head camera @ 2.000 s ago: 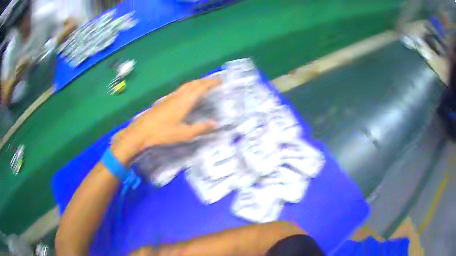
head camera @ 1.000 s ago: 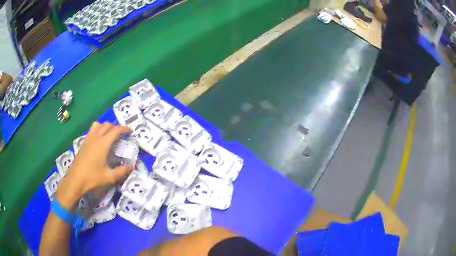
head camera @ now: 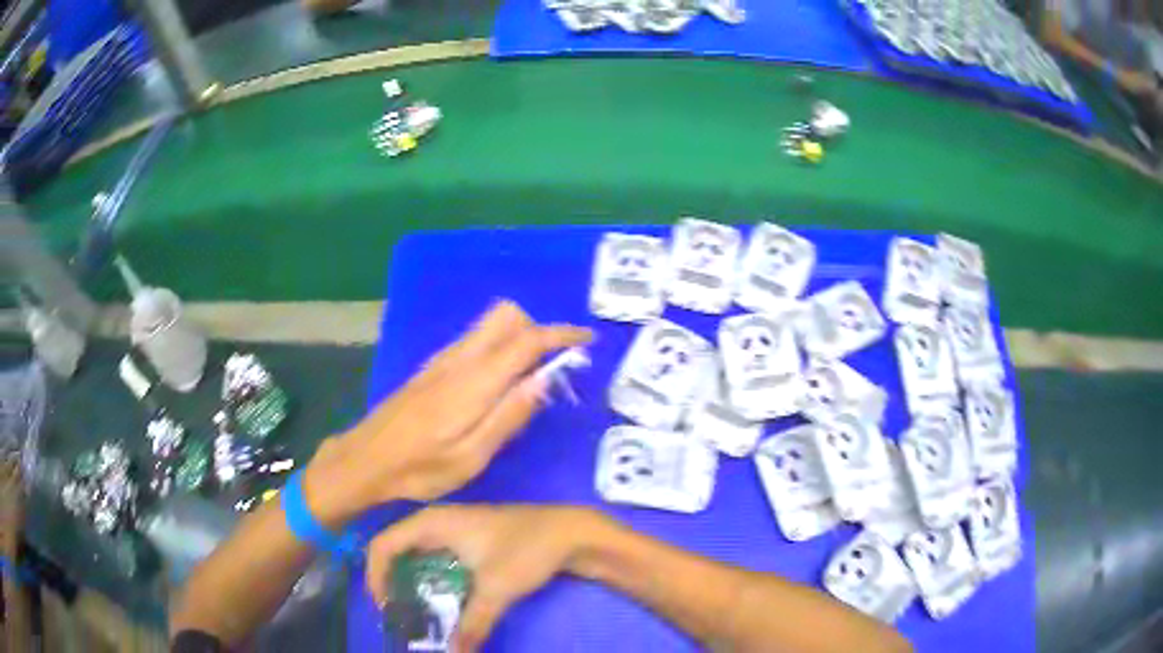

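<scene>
White socket housings point(head camera: 761, 364) with dark holes lie on the blue corrugated sheet point(head camera: 497, 281), mostly on its right half, some overlapping. My left hand point(head camera: 440, 408), with a blue wrist band, is over the sheet's left part. It pinches a small, blurred white piece point(head camera: 561, 373) between thumb and fingers. My right hand point(head camera: 504, 561) is below it at the sheet's lower left, curled around a green circuit board assembly point(head camera: 427, 593) with white and dark parts. The fingers hide part of the board.
Two white squeeze bottles point(head camera: 168, 338) stand at the left. Loose board clusters point(head camera: 166, 453) lie below them on the dark bench. Two small assemblies point(head camera: 406, 128) sit on the green belt point(head camera: 599, 140). Rows of units point(head camera: 969, 58) lie across it. A person's arm point(head camera: 1084, 51) shows top right.
The view has swung left, bringing the bottles and loose clusters in. My left hand has left the housings and pinches a white piece. My right hand has come into view holding a board.
</scene>
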